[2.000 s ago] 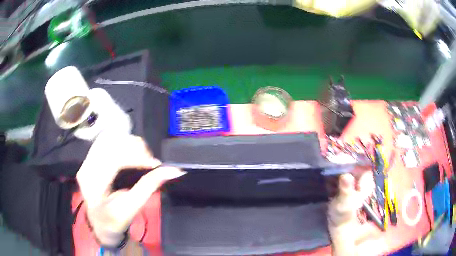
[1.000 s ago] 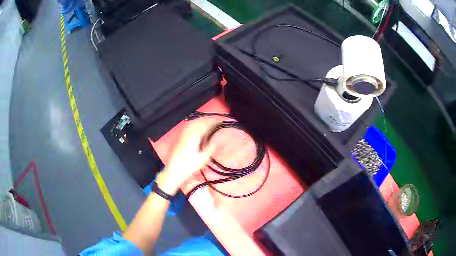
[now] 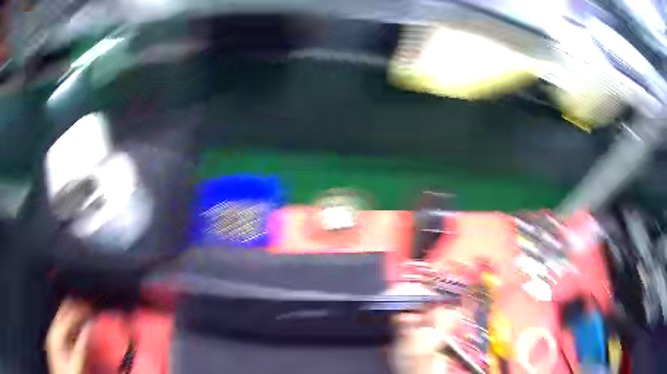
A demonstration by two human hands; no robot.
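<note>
The whole view is blurred. A long thin black slab lies tilted over a matte black foam pad, low in the view. My right hand is at the slab's right end and appears to grip it, with a thin silvery piece by the fingertips. My left hand is at the lower left edge, away from the slab, partly cut off and smeared. Whether it holds anything cannot be told.
White rolls stand on black foam at left. A blue bin of small parts, a glass dish and an upright black part sit behind the slab. Yellow-handled tools, small parts and a white ring lie right on the red mat.
The view has swung from the coiled cable at left back to the slab. My right hand is in view again. My left hand, earlier over the cable, now shows at the lower left edge.
</note>
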